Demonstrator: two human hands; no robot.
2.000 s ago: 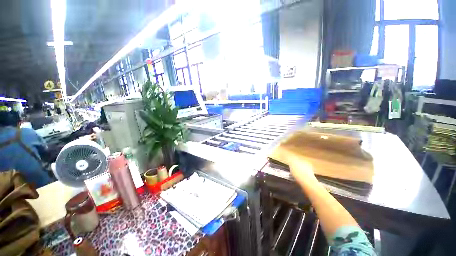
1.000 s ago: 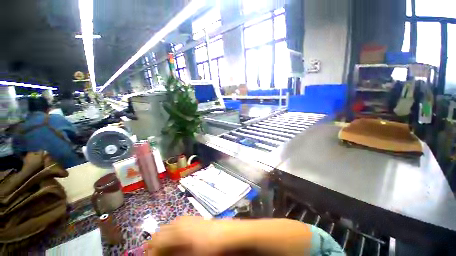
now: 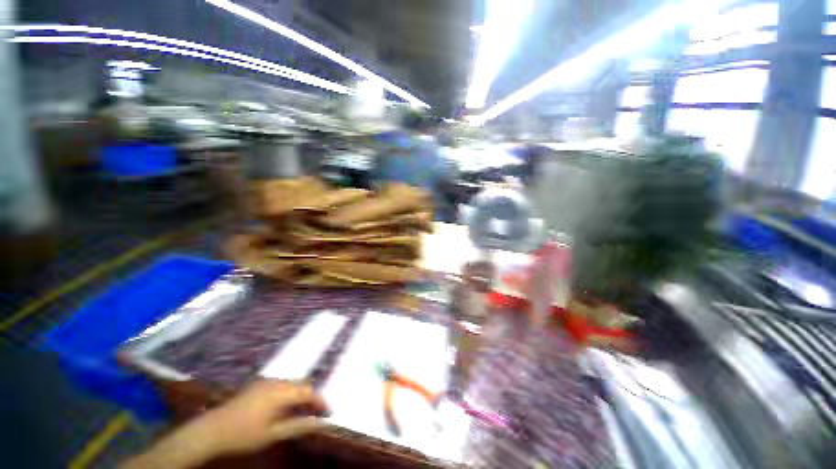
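My left hand (image 3: 261,414) is at the front edge of the desk, near a narrow white paper strip (image 3: 307,348). It is blurred, and I cannot tell whether it holds anything. My right hand is not in view. Orange-handled pliers (image 3: 408,389) lie on a wide white paper sheet (image 3: 385,353), with a small pink tool (image 3: 486,417) to their right. A stack of brown bags (image 3: 339,234) lies at the back of the desk.
A blue crate (image 3: 137,307) stands left of the desk (image 3: 238,334). A cup (image 3: 475,289), a pink bottle (image 3: 550,275), a fan (image 3: 501,222) and a plant (image 3: 674,197) stand at the back right. Papers (image 3: 655,403) lie at the right. A person (image 3: 410,160) is beyond.
The view has swung left, bringing the bag stack, pliers and crate into view. The side table with brown pieces has left view. The forearm that reached across the desk is gone; my left hand has appeared.
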